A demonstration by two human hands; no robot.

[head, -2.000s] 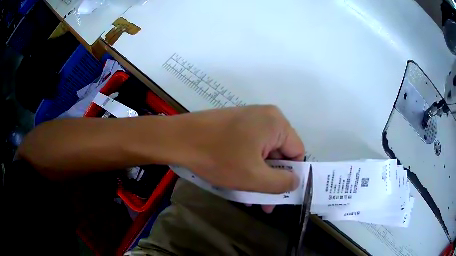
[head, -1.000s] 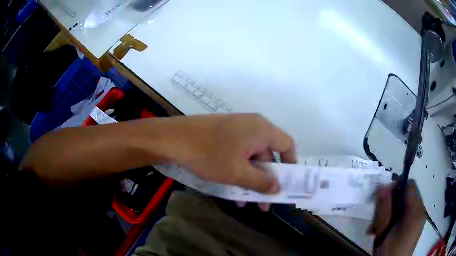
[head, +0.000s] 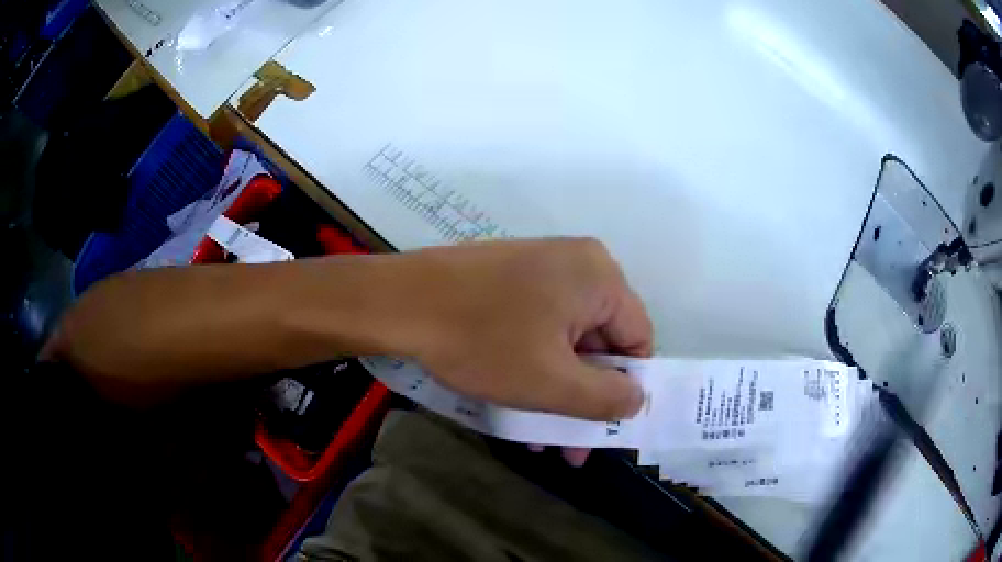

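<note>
My left hand (head: pixel 527 329) grips the white printed label strip (head: pixel 494 424) near the table's front edge, thumb on top. The strip runs back under the wrist toward my lap. To the right of the fingers, printed care labels (head: pixel 758 423) lie in a fanned stack, the top one showing text and a small square code. The scissors (head: pixel 863 494) are a dark motion blur over the right end of the stack. My right hand is not visible.
The machine's needle plate (head: pixel 895 258) and presser foot (head: pixel 939 269) are at the right. A red basket (head: pixel 297 467) and a blue basket (head: pixel 165 181) stand left below the table edge. A printed ruler (head: pixel 429 198) and brown tape (head: pixel 273 90) mark the table. Clear plastic lies top left.
The scissors went from the strip beside my left fingers, up at the right with my right hand, to a low blur at the right. My right hand has left the picture. My left hand still grips the strip.
</note>
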